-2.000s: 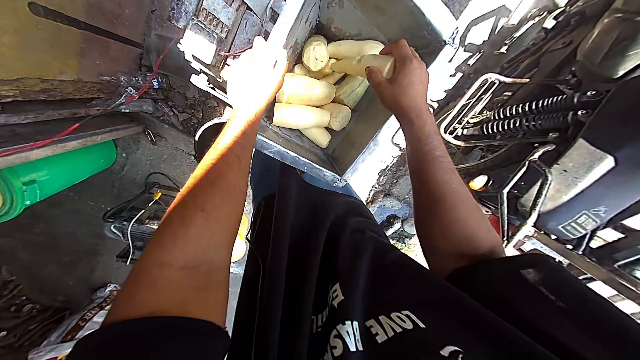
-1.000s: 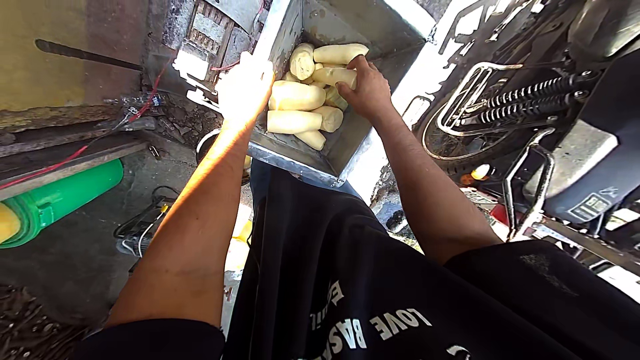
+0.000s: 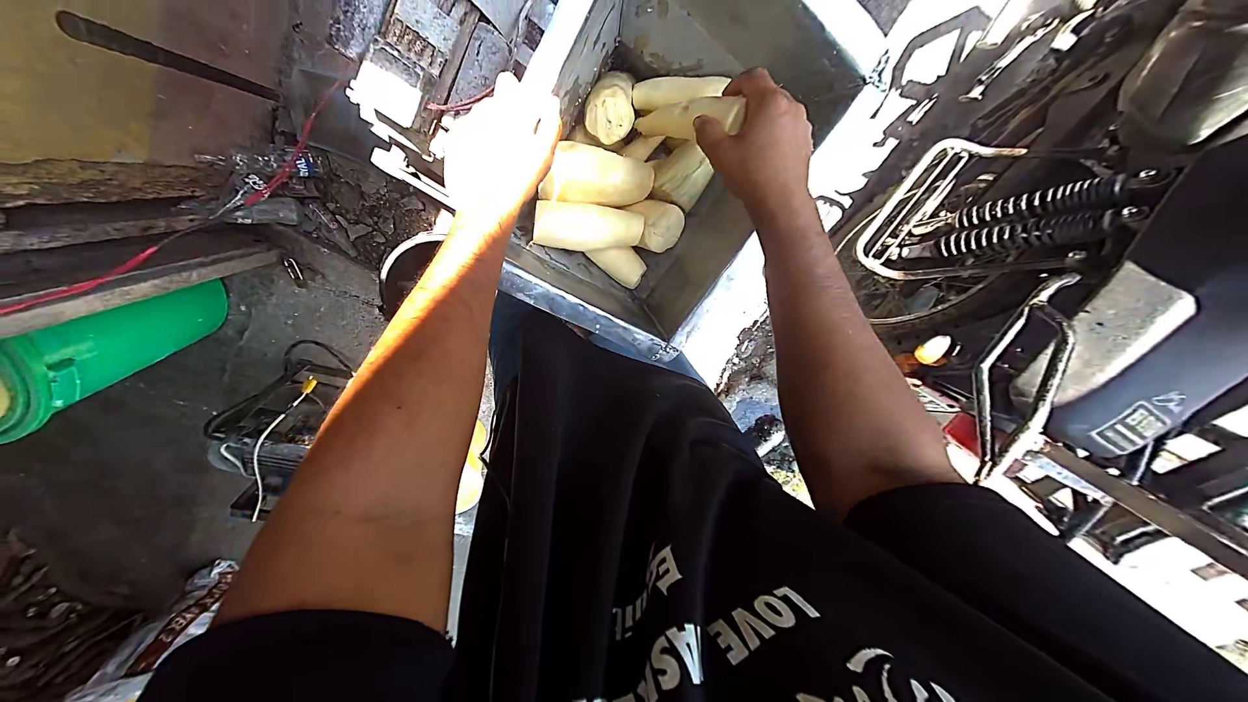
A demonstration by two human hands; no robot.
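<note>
Several peeled pale-yellow root pieces, likely cassava (image 3: 597,175), lie piled in a square metal hopper (image 3: 707,263) at the top centre. My right hand (image 3: 765,136) is closed around the near end of one peeled piece (image 3: 687,119) at the pile's upper right, above the others. My left hand (image 3: 502,141) is at the hopper's left rim, washed out by bright sunlight; whether its fingers grip the rim cannot be made out.
A green cylindrical container (image 3: 127,341) lies at left, near a motor-like device with cables (image 3: 278,439). A parked motorcycle with coil springs (image 3: 1043,214) stands at right. A red wire (image 3: 127,263) crosses the upper left.
My right hand stays on a root piece at the pile's upper right, having shifted slightly. My left hand remains by the hopper's left rim. The pile looks much the same.
</note>
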